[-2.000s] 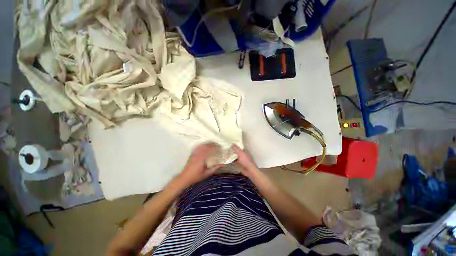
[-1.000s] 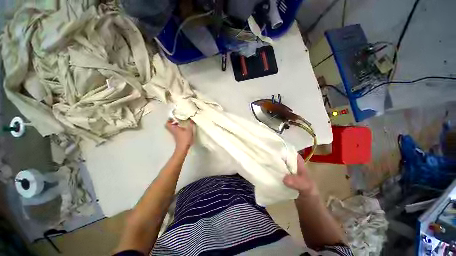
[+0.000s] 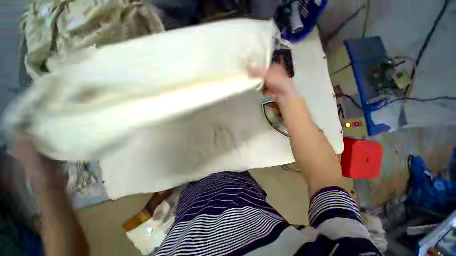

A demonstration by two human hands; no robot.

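A cream cloth piece [image 3: 165, 70] is stretched in the air above the pressing table [image 3: 135, 170], blurred by motion. My left hand [image 3: 37, 160] is at the far left, blurred, at the cloth's left end and closed on it. My right hand [image 3: 272, 80] grips the cloth's right end near the iron rest. The iron [image 3: 274, 116] lies on the table at the right, partly hidden by my right forearm. The heap of cream cloth [image 3: 90, 25] is at the upper left, partly covered by the raised piece.
The black iron rest [image 3: 284, 61] is partly hidden behind my right hand. A blue basket [image 3: 306, 22] stands at the back. A red stool [image 3: 362, 158] is beside the table at the right. A blue board [image 3: 364, 80] with cables is at the right wall.
The cloth has been lifted off the table and spread wide. My left hand has moved far left, my right hand up towards the iron rest. The cloth now hides part of the heap.
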